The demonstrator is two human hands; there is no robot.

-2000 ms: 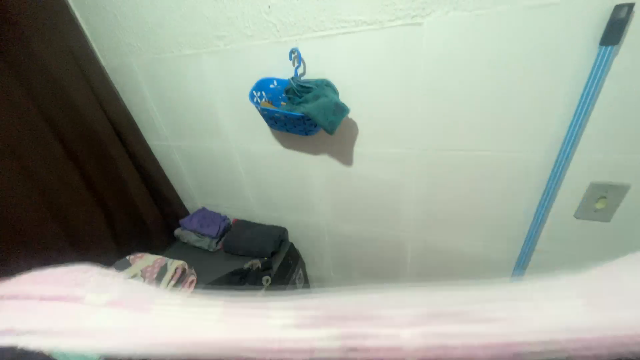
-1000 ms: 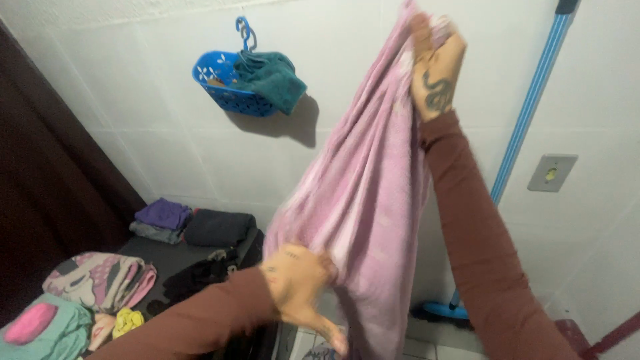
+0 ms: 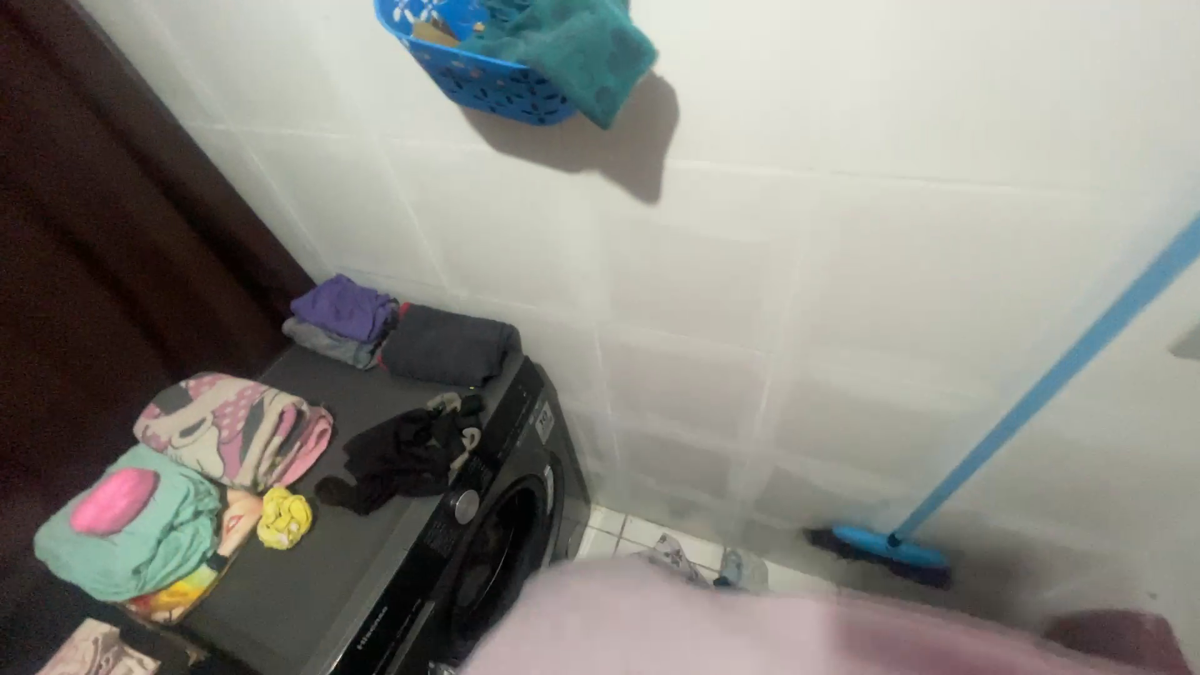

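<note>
Neither of my hands shows in the head view. A pink cloth, blurred, spreads across the bottom edge, right of the front-loading washing machine; what holds it is hidden. On the machine's dark top lie a folded pink and white patterned cloth, a teal cloth with a pink object on it, a yellow scrunched cloth and a crumpled black garment. Folded purple and dark grey cloths rest near the wall.
A blue plastic basket with a green cloth over its rim hangs against the tiled wall. A blue-handled broom leans at the right. Shoes stand on the floor. A brown curtain hangs at the left.
Both hands were visible on the pink cloth a second ago and are now out of view. The cloth has dropped to the bottom edge. The view has tilted down.
</note>
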